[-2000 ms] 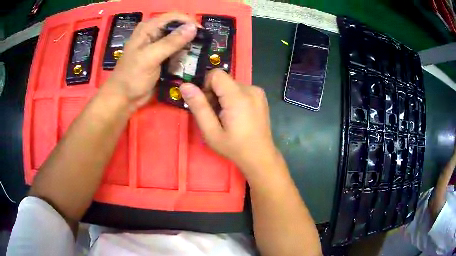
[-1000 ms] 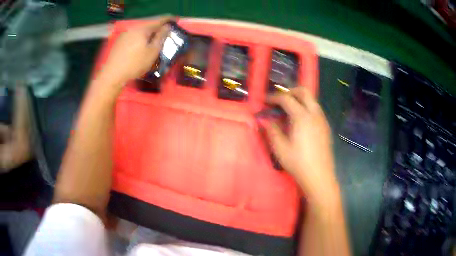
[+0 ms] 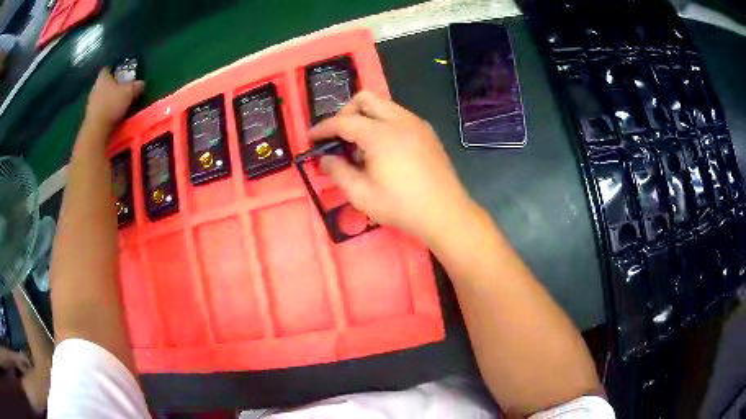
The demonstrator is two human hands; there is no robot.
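My left hand (image 3: 113, 96) is at the far upper left, beyond the foam tray, with a small dark object with a bright face (image 3: 126, 69) at its fingertips; its details are too small to tell. My right hand (image 3: 384, 159) holds a thin black front frame (image 3: 322, 200) by its upper end, tilted above the tray. The tray's red surface shows through the frame's window and round hole. The red-orange foam tray (image 3: 233, 357) holds several black device units (image 3: 259, 123) in its far row, each with a dark screen. Gold discs show on most; my right hand partly covers the rightmost unit (image 3: 330, 88).
A smartphone (image 3: 488, 86) lies on the dark green mat (image 3: 523, 213) right of the tray. A glossy black blister tray (image 3: 654, 172) is at the right. A green conveyor (image 3: 176, 41) runs behind. A fan (image 3: 16, 221) and another person's arm (image 3: 34, 340) are at the left.
My left hand has moved from the tray's far left corner out over the conveyor with the small object. My right hand has lifted the frame into clearer view. The camera view has turned.
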